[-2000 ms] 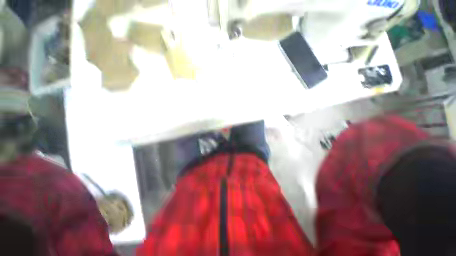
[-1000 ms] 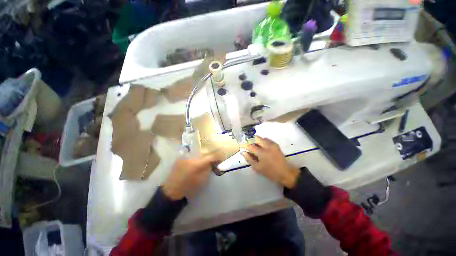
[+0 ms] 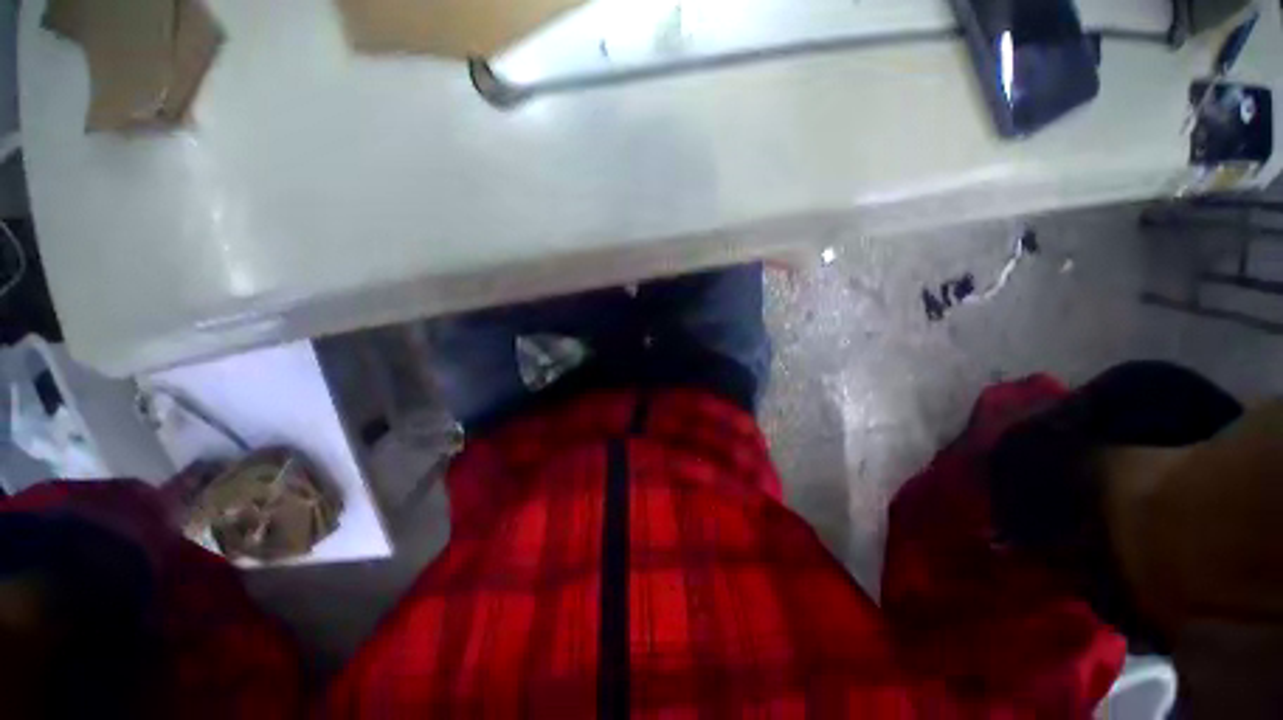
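Flat tan pieces [image 3: 148,63] lie at the table's upper left. Another tan piece [image 3: 436,21] lies at the top, left of the machine bed's dark edge line, cut off by the frame. The needle and machine head are out of view. My right hand [image 3: 1210,542] is large, dim and cut off at the right edge, raised close to the camera, away from the table; its fingers are not clear. My left hand [image 3: 31,612] is only a dark, blurred patch at the lower left edge beside its dark cuff. Whether either hand holds anything cannot be told.
The white table [image 3: 422,183] spans the top. A black smartphone [image 3: 1027,63] lies at the upper right, with a black plate [image 3: 1231,124] farther right. Below the table, a white box [image 3: 267,380] holds a brown bundle [image 3: 267,504]. A whitish bin stands at the left edge.
Both hands have left the sewing area and come back toward the body, up near the camera. The view has tipped down, so the machine head is out of frame.
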